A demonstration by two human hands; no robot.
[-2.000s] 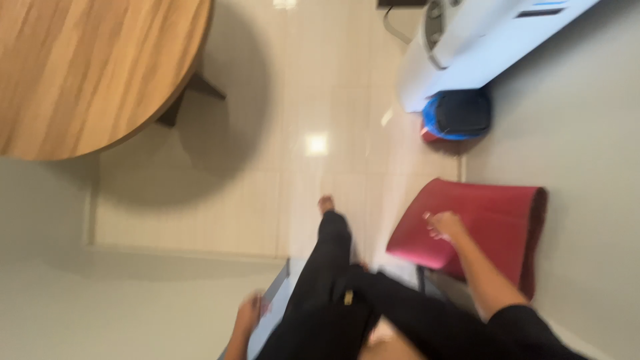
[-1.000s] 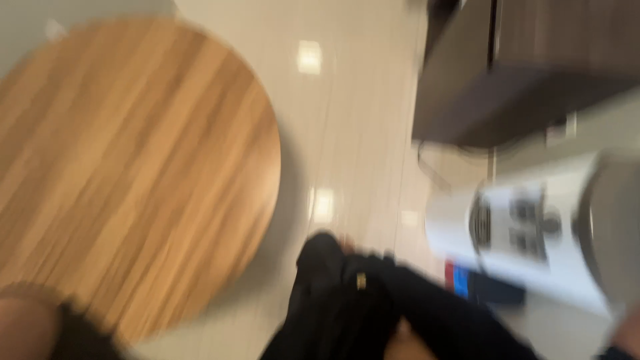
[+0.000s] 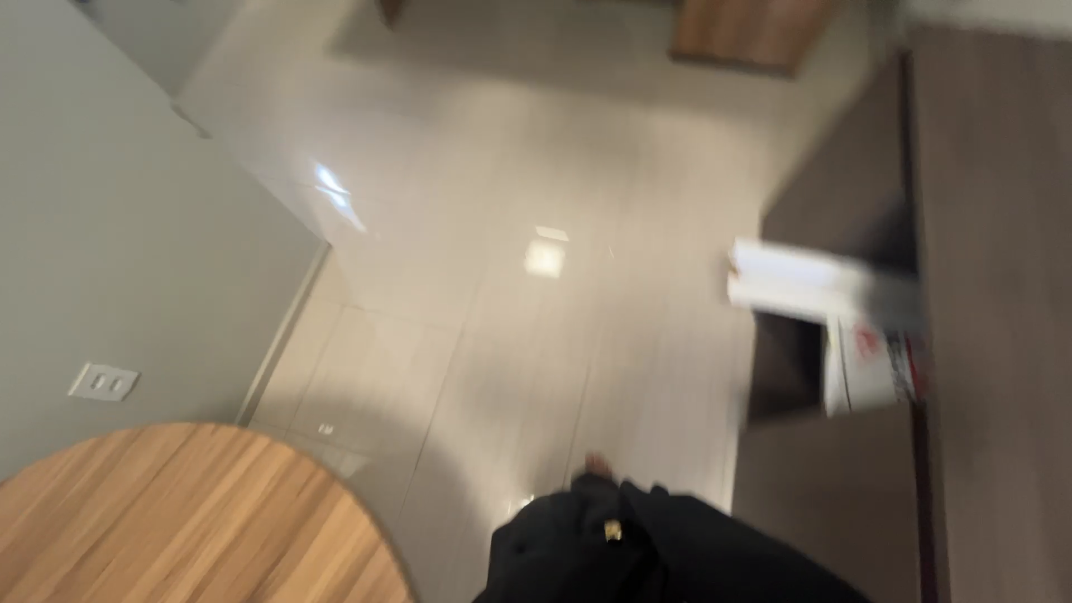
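Note:
Neither my left hand nor my right hand shows in the head view now, so what they hold or touch is hidden. My legs in black trousers [image 3: 586, 544] are at the bottom centre, with a small gold-coloured detail on the cloth and a bare foot [image 3: 597, 463] just beyond. A round wooden table [image 3: 201, 519] stands at the lower left. On the right is a dark brown wood-grain cabinet [image 3: 997, 335], where a blurred white object [image 3: 812, 280] juts out above a white package [image 3: 867, 364] with red marks.
Shiny beige floor tiles [image 3: 519, 352] run ahead between the cabinet and a grey wall [image 3: 151, 226] with a white switch or socket plate [image 3: 104, 382]. A wooden furniture piece [image 3: 745, 33] stands at the top right, and a dark furniture leg [image 3: 390, 10] shows at the top.
The view has swung forward past the round table to the cabinet. Both hands, the right one at a red bag-like object, showed two seconds ago; neither they nor the white appliance are in view now.

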